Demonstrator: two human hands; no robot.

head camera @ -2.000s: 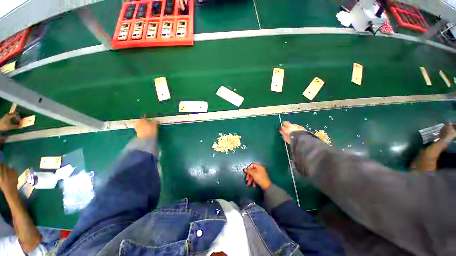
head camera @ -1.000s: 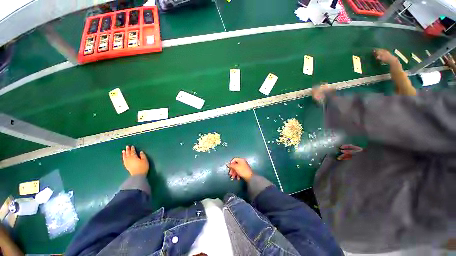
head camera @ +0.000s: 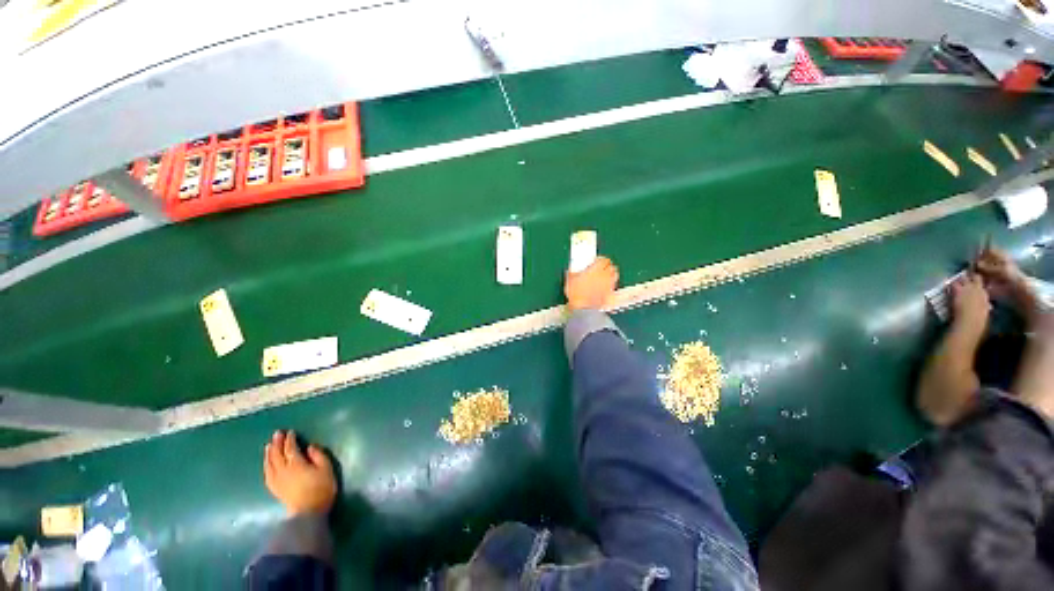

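My right hand (head camera: 592, 285) reaches over the pale belt rail (head camera: 520, 333) and its fingers are on the near end of a cream housing plate (head camera: 584, 249) on the green belt. Whether the fingers have closed on the plate is hard to tell. My left hand (head camera: 301, 473) rests on the dark-green bench at the left, fingers a little apart, holding nothing. A loose pile of tiny tan-gold fittings (head camera: 476, 416) lies on the bench between my hands. Another plate (head camera: 509, 255) lies on the belt just left of my right hand.
More plates (head camera: 396, 312) lie spaced along the belt. Red trays (head camera: 347, 173) stand on the far side. A second tan pile (head camera: 693, 383) lies right of my right forearm. A clear bag (head camera: 125, 566) is at lower left. A neighbour's hands (head camera: 982, 283) work at the right.
My right hand has moved from the bench forward onto a plate on the belt. My left hand stays on the bench. The neighbour's arm has drawn back from the belt. The view has shifted.
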